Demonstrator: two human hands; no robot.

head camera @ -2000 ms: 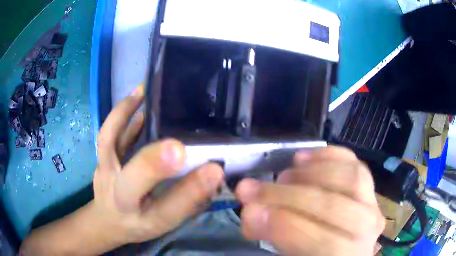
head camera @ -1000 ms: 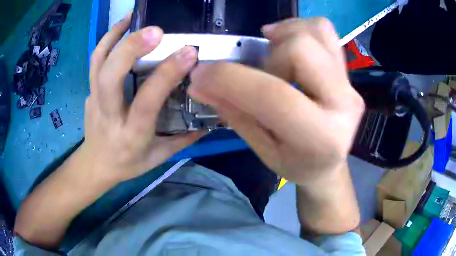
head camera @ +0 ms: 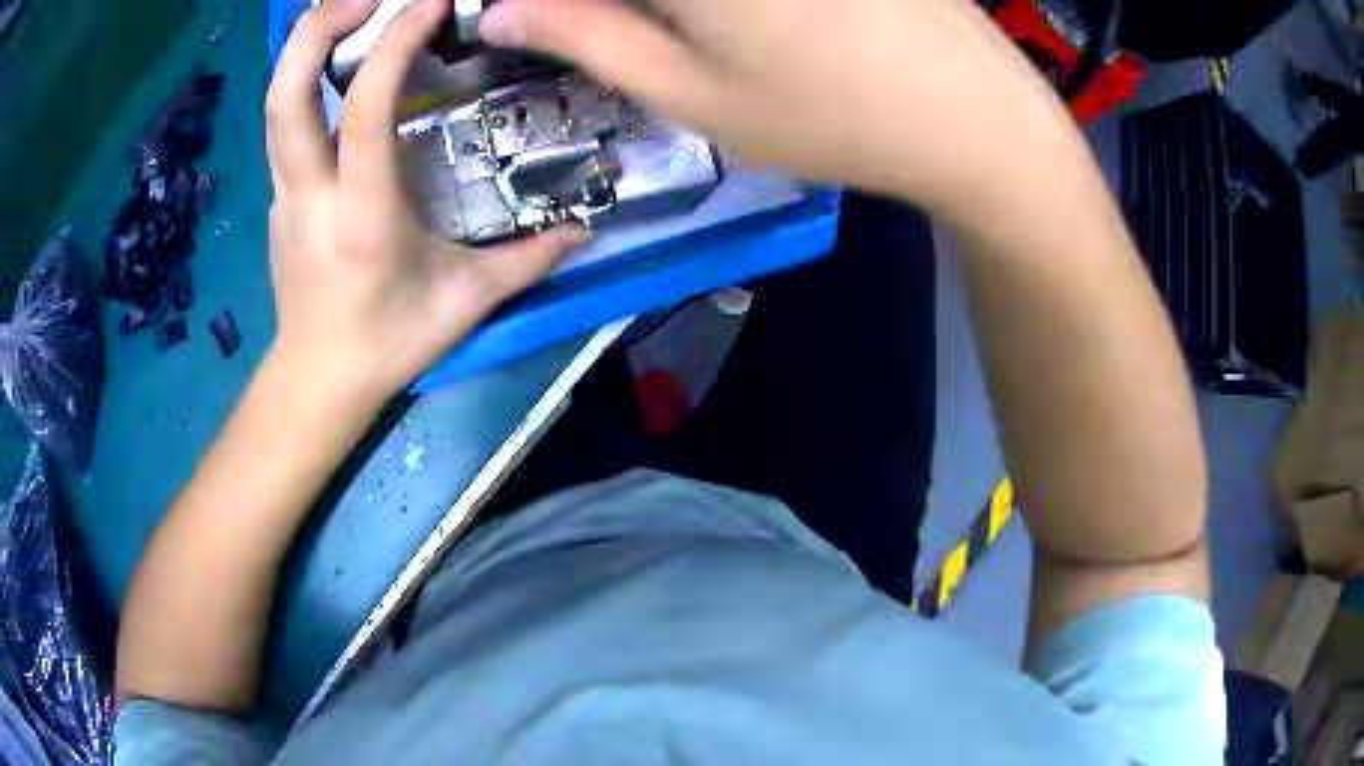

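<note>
The silver machine housing (head camera: 666,183) lies in the blue tray (head camera: 673,280) at the top of the view, its upper part cut off. A bright metal mechanism (head camera: 516,157) with small screws shows on its near side. My left hand (head camera: 367,225) is spread around the mechanism's left side, thumb at its lower edge and fingers on the housing's front. My right hand (head camera: 658,53) reaches in from the right, cut off by the top edge, its fingertips at the housing's front rail; whether it pinches something is hidden.
Small flat black parts (head camera: 157,225) lie in a pile on the green mat (head camera: 225,397). Clear plastic bags (head camera: 53,359) sit at the left edge. The bench's pale edge (head camera: 479,501) runs diagonally. Black crate (head camera: 1212,240), cartons (head camera: 1324,524) and yellow-black floor tape (head camera: 975,546) are at right.
The machine has shifted up in view, showing more of its metal mechanism and the blue tray. Both hands have moved up with it and stay at its front. The black cylinder with cord is out of view.
</note>
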